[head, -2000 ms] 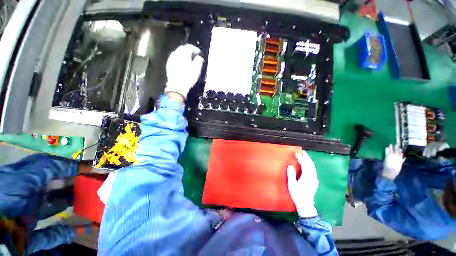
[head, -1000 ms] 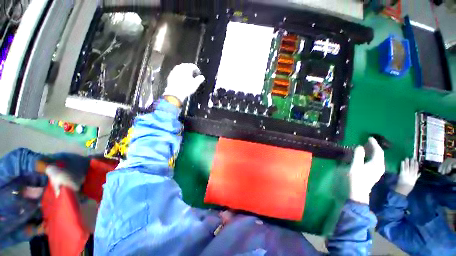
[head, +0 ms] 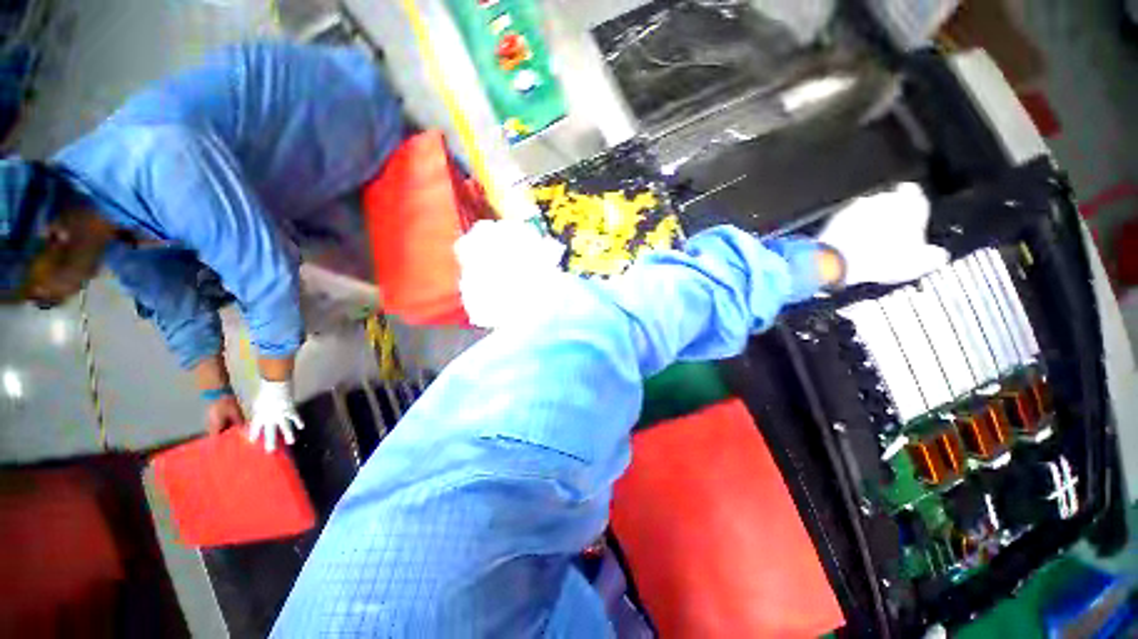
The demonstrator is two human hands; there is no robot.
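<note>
The black pallet (head: 861, 499) holds a green circuit board (head: 930, 512) with long white strips (head: 948, 331) and orange blocks (head: 986, 428). My white-gloved left hand (head: 884, 240) lies at the pallet's edge beside the white strips. Its fingertips are blurred, and whether they grip the edge cannot be told. My right hand is not in view. A red sheet (head: 724, 531) lies on the green mat (head: 684, 391) beside the pallet, partly behind my left sleeve.
A black tray (head: 643, 169) holds yellow scraps (head: 605, 231); a crumpled white thing (head: 505, 268) is beside it. A green control panel (head: 514, 63) has red buttons. At left, a person in blue (head: 237, 162) bends over another red sheet (head: 237, 487). Stacked red sheets (head: 418, 231) stand nearby.
The view has swung left, moving the pallet to the right side. My right hand has left the picture. My left hand remains at the pallet's edge. The person at left is now more visible.
</note>
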